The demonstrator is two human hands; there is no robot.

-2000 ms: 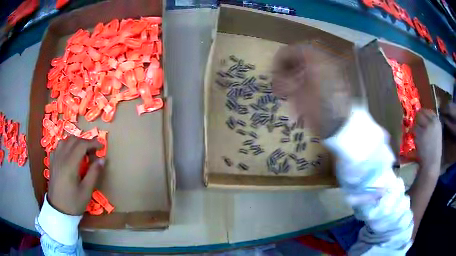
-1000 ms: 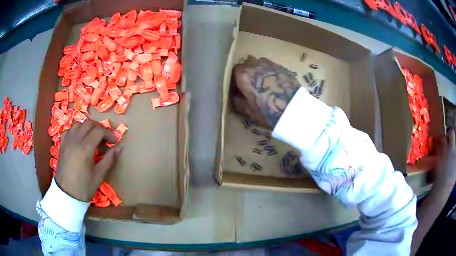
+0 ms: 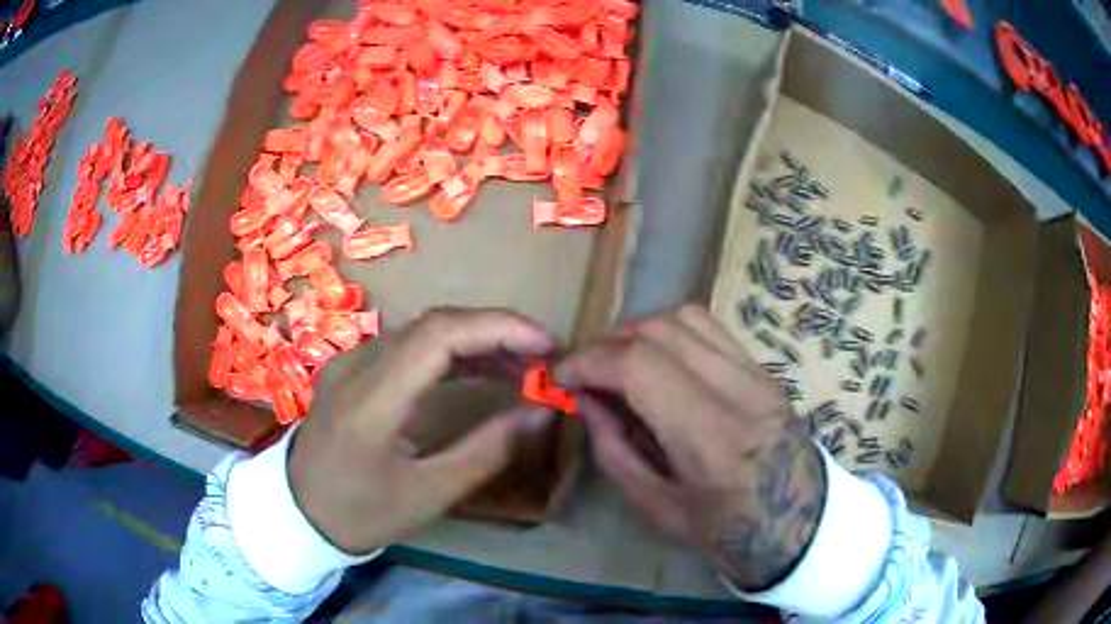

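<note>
My left hand (image 3: 414, 421) and my right hand (image 3: 694, 427) meet over the near right corner of the left cardboard box. An orange trigger (image 3: 547, 390) is between their fingertips. My left fingers grip its left side and my right fingertips touch its right side. Whether my right hand holds a spring is hidden. The left box (image 3: 506, 274) holds a heap of orange triggers (image 3: 451, 98) at its back and left. The right cardboard box (image 3: 944, 171) holds small dark springs (image 3: 841, 287) scattered on its bottom.
Small orange piles (image 3: 128, 195) lie on the pale table at far left. Another box with orange parts (image 3: 1087, 402) is at the right edge. A green belt with orange parts (image 3: 1036, 67) runs along the back right. The table's green edge (image 3: 165, 441) is near me.
My right hand has left the spring box and come to my left hand. My left hand has risen from the triggers with one. The view has shifted left, so the boxes appear further right.
</note>
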